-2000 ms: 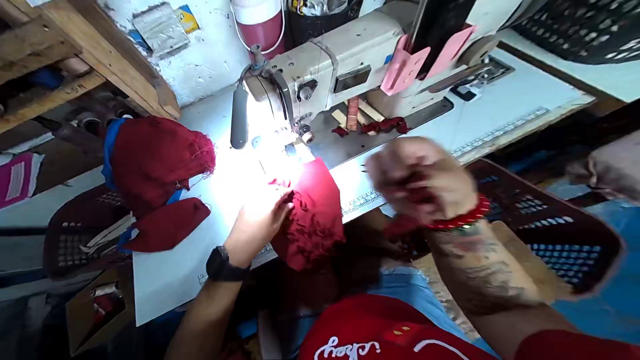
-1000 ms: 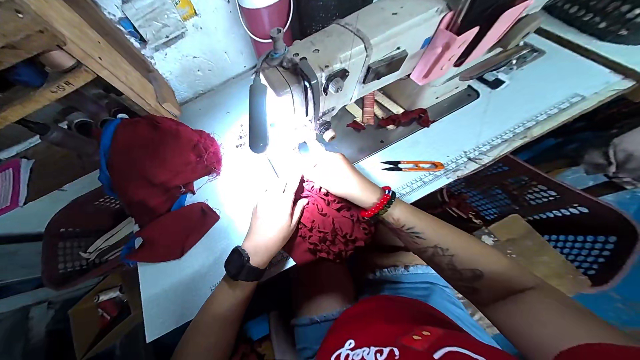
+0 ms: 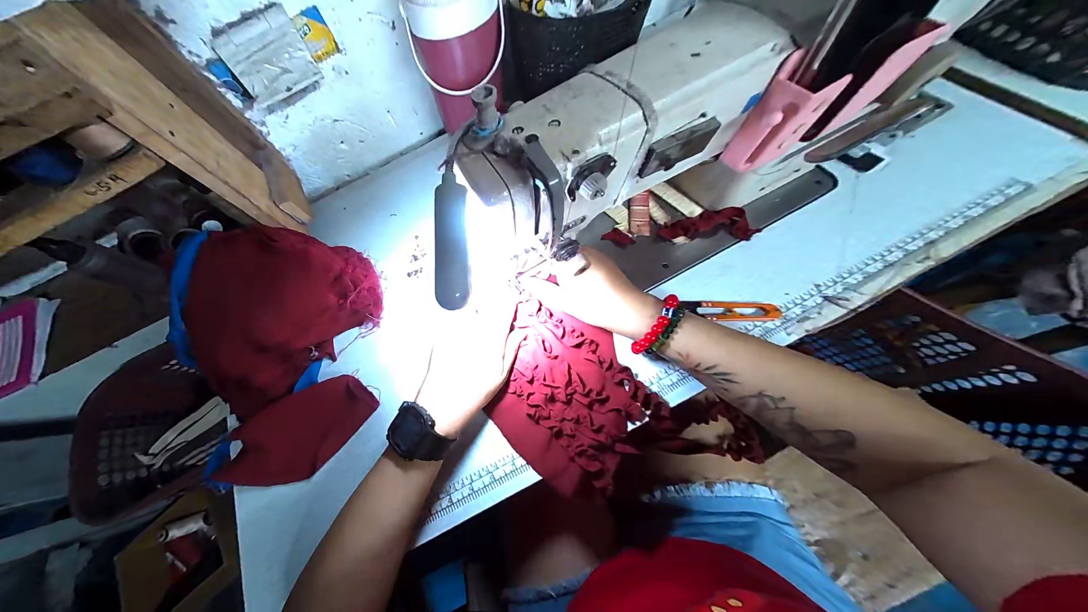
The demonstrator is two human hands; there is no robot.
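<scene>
A maroon fabric piece with rows of ruffles (image 3: 569, 382) runs from beside the needle area of a sewing machine (image 3: 518, 170) down over the table's front edge. My left hand (image 3: 467, 361) rests on the table along the cloth's left edge, its fingers partly washed out by the lamp's glare. My right hand (image 3: 591, 289) is at the cloth's upper end, close by the presser foot; its fingertips are partly hidden. Orange thread snips (image 3: 748, 311) lie on the table behind my right wrist. The needle itself cannot be made out in the bright light.
Maroon cloth pieces (image 3: 263, 314) lie over the table's left side, near a dark plastic basket (image 3: 119, 433). Fabric scraps (image 3: 705, 225) rest on the machine bed. A pink holder (image 3: 786, 110) is on the machine. Another basket (image 3: 935, 357) stands at the right, below the table edge.
My right hand, raised at the right two seconds ago, has come in beside the machine's needle area. The snips show on the table since one second ago. The ruffled cloth now lies more spread out.
</scene>
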